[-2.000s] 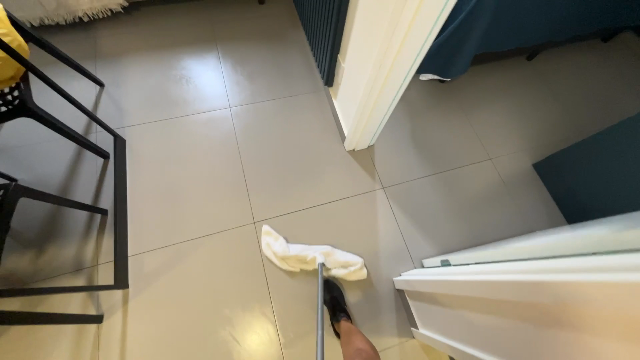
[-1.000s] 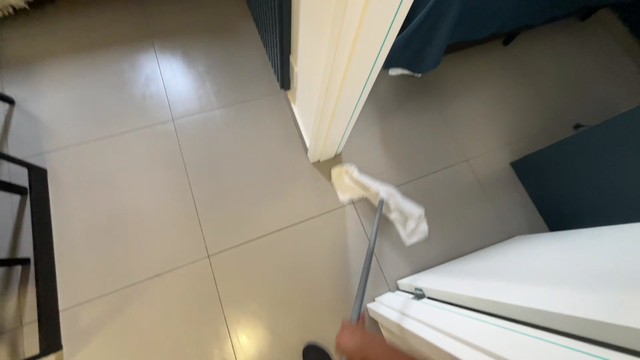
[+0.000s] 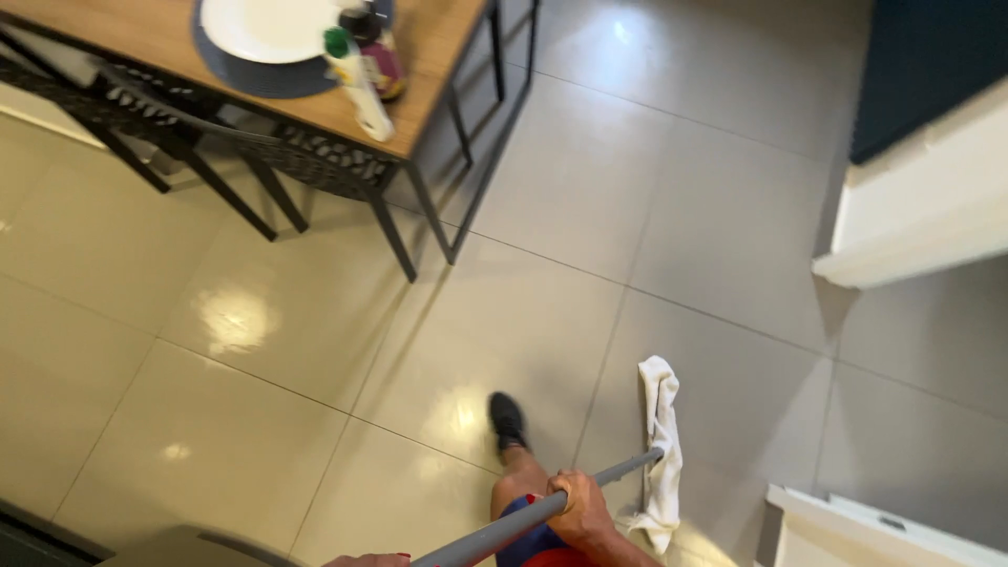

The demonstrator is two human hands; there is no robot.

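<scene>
A grey pole point(image 3: 504, 531) runs up from the bottom edge to a white cloth point(image 3: 663, 465), which is draped over its head and lies on the tiled floor. My right hand point(image 3: 579, 504) is closed around the middle of the pole. Only a part of my left hand point(image 3: 368, 561) shows at the bottom edge, beside the pole's near end; its grip is mostly cut off. A foot in a black shoe point(image 3: 506, 420) stands on the tiles left of the cloth.
A wooden table point(image 3: 429, 79) with a black metal frame stands at the upper left, bearing a white plate point(image 3: 264, 24), a placemat and bottles. Black chairs point(image 3: 339, 161) are beside it. A white door frame point(image 3: 906, 197) is at the right, and a white door edge point(image 3: 882, 535) at the lower right.
The view has swung far left, bringing the table top into sight. The cloth has moved away from the foot of the door frame, where it was a second ago.
</scene>
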